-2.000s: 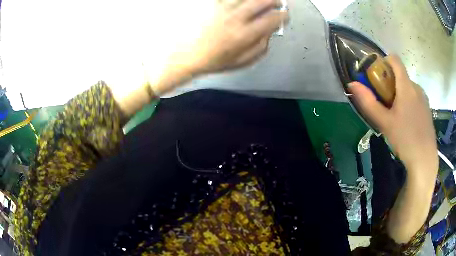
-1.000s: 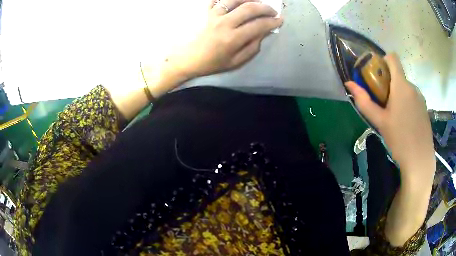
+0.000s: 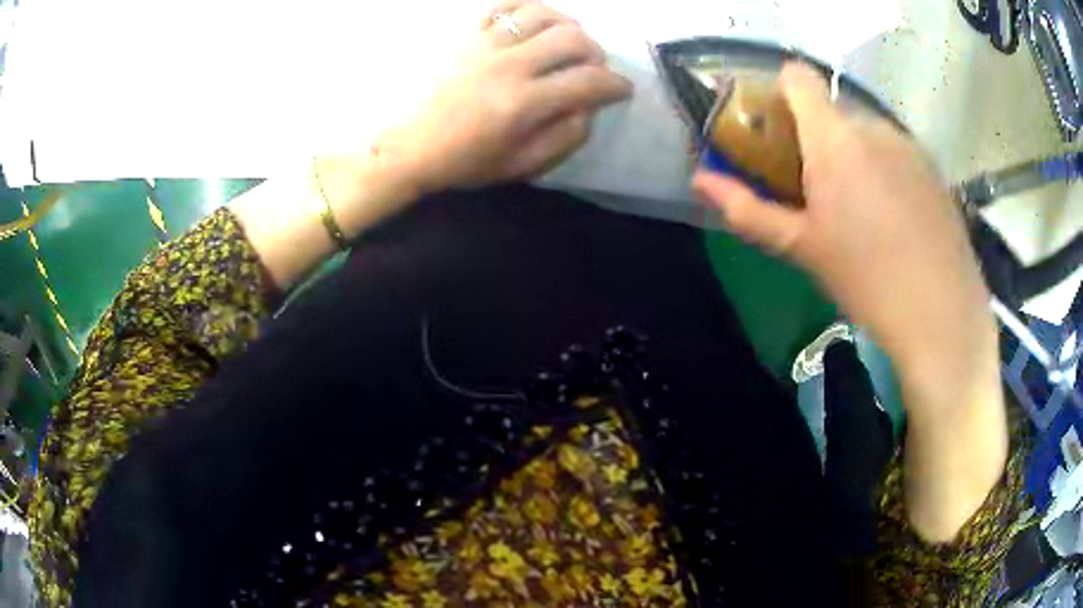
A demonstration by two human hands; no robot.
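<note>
My right hand grips the wooden handle of the steam iron, which stands flat on the table cover with its tip pointing up and left. My left hand lies palm down on the white cloth surface, left of the iron, with its fingers bent towards the tip. The iron and my left fingertips are apart. The surface is so bright that I cannot make out fabric edges, or whether anything lies under my left hand.
A ridged metal iron rest is at the upper right corner, with black scissors loops beside it. A grey metal fitting is at the right edge. The green floor shows below the table, with cluttered blue and white items at the right.
My right hand has moved the iron to the left, closer to my left hand. The iron's tip has turned more to the left. The scissors loops have come into view at the upper right.
</note>
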